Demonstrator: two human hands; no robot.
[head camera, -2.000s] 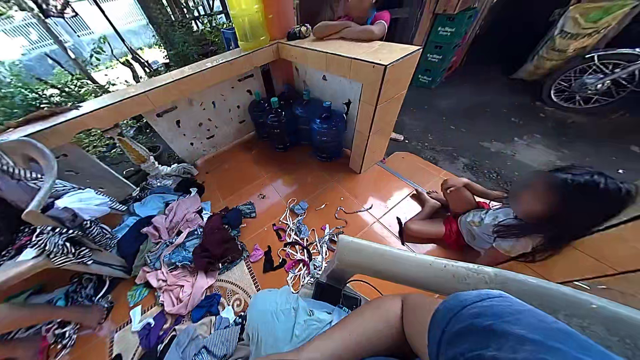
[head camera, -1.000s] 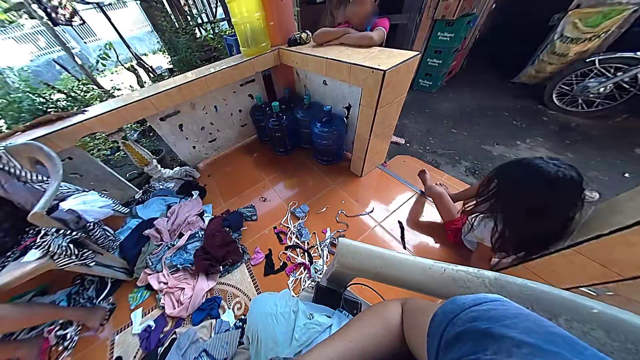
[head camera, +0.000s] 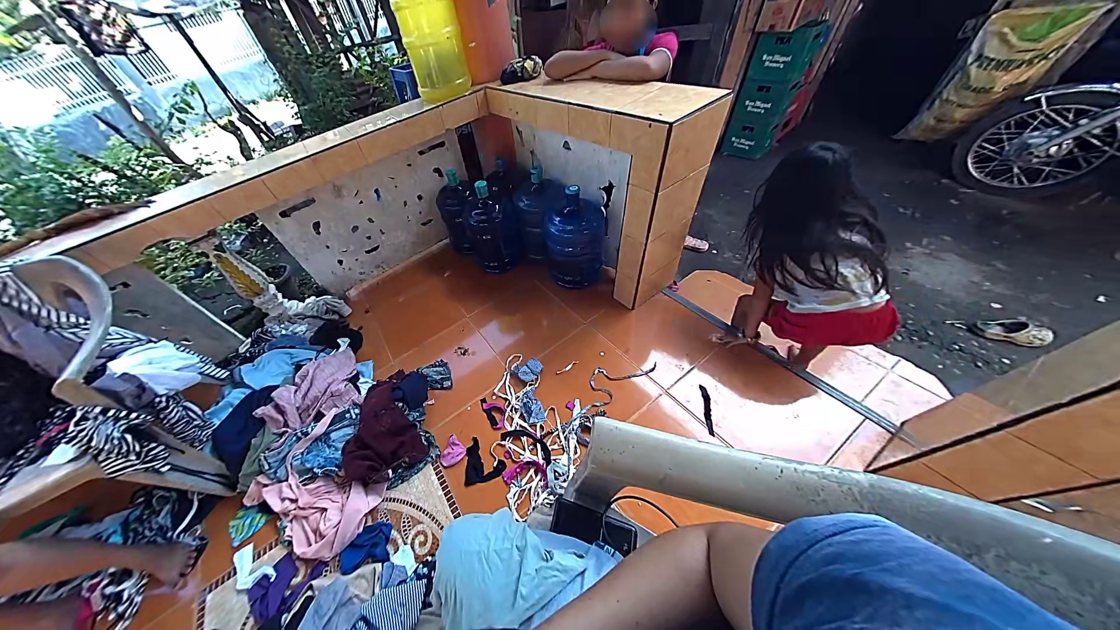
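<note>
Neither of my hands is in view. At the bottom edge a bare limb (head camera: 656, 573) of mine and blue clothing (head camera: 875, 573) show, beside a light blue cloth (head camera: 499, 569). A heap of mixed clothes lies on the floor to the left, with a maroon cloth (head camera: 381, 442) and pink cloths (head camera: 319, 507) on it. Right of the heap, white cords and fabric scraps (head camera: 534, 437) are tangled on the orange tiles. A small black device (head camera: 595, 525) with a cable sits near the light blue cloth.
A plastic chair (head camera: 87, 324) bears clothes. Another person's limb (head camera: 96, 560) enters at lower left. Blue water jugs (head camera: 575, 238) stand by the tiled low wall (head camera: 665, 157), where a person (head camera: 626, 52) leans. Another person (head camera: 818, 254) is at the porch edge.
The long-haired person at right has gone from sitting on the tiles to a crouched or bent stance at the porch edge, back towards me, one hand low by the metal strip.
</note>
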